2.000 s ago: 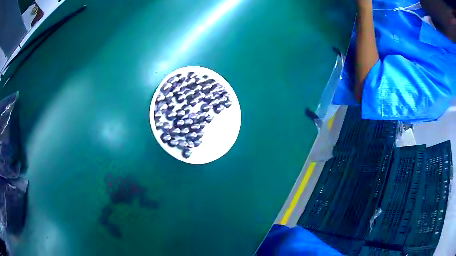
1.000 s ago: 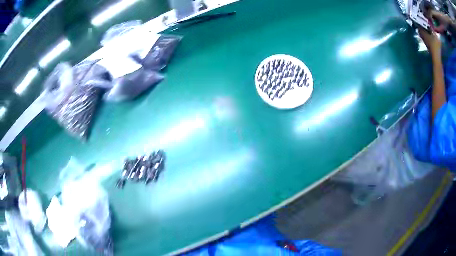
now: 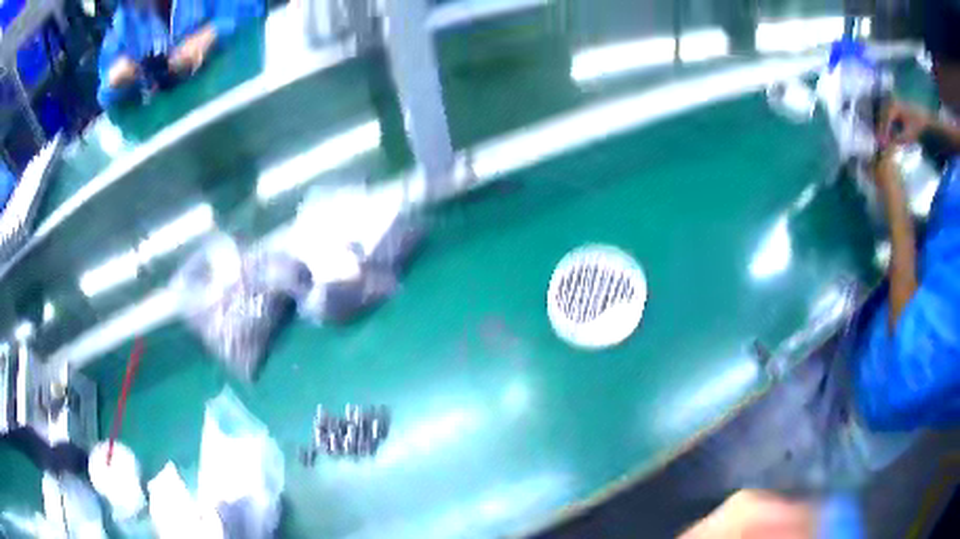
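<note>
A round white dish (image 3: 627,325) with tight rows of small grey metal parts lies right of centre on the green bench top; a crescent of bare white shows at its lower right side. A small cluster of dark and shiny screws (image 3: 353,432) stands on the bench at lower left of centre. My right hand (image 3: 750,516) shows at the bottom edge, blurred and cut off, with a blue sleeve beside it. Its fingers cannot be made out. It is below the dish and apart from it. My left hand is not in view.
Bags of dark parts (image 3: 244,321) and white paper (image 3: 337,237) lie along the back rail. A white and clear bag (image 3: 240,463) and a red stick (image 3: 124,400) are at left. Another person's arm (image 3: 901,232) is at right. A pale upright (image 3: 421,95) stands behind.
The view has swung up and left since the earlier frames, showing more of the rail and another worker behind. My right hand has come in at the bottom edge.
</note>
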